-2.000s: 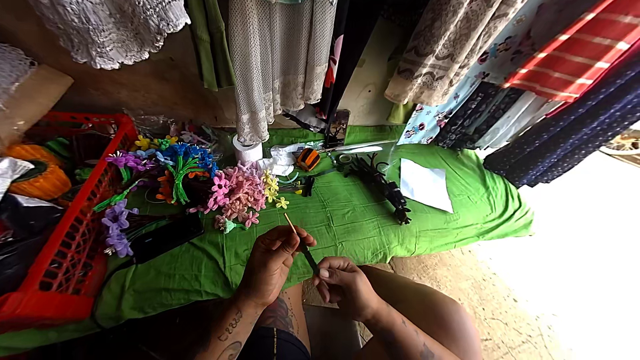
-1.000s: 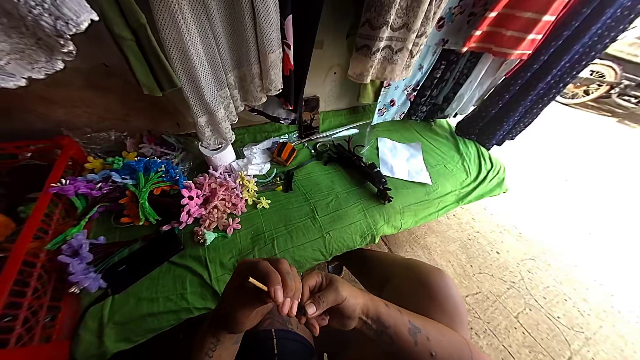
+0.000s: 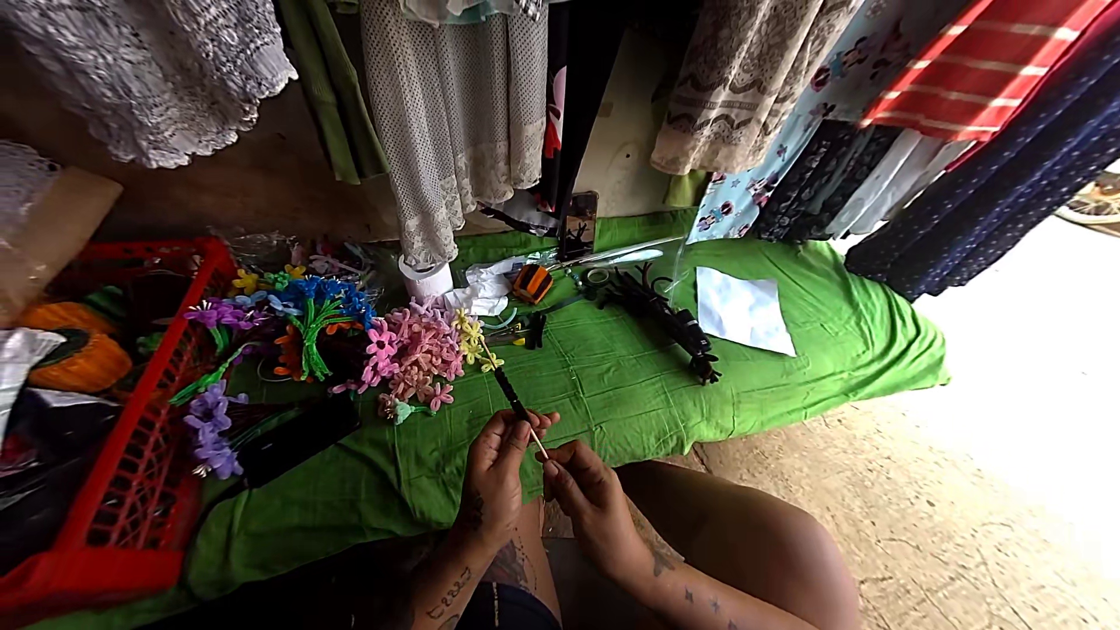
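Note:
A thin wooden stick (image 3: 539,442) with a black pipe cleaner (image 3: 509,392) coiled along its upper part slants between my hands. My left hand (image 3: 500,464) pinches the stick and the coil's lower part between thumb and fingers. At the stick's bare lower end, the thumb and fingertips of my right hand (image 3: 582,490) close on it. Just beyond the upper tip lie yellow pipe-cleaner flowers (image 3: 470,337), beside a pink bunch (image 3: 411,354). Farther right, a bundle of black pipe cleaners (image 3: 665,324) rests on the green cloth (image 3: 612,385).
A red plastic crate (image 3: 127,472) stands at the left. Purple flowers (image 3: 212,429), blue flowers (image 3: 332,297), a paper roll (image 3: 427,280), an orange-and-black striped item (image 3: 532,284) and a white sheet (image 3: 744,311) lie on the cloth. Garments (image 3: 455,114) hang above.
My hands were close together around the stick; now they are a little apart, and the black coil shows along the stick above my left hand. The view has shifted.

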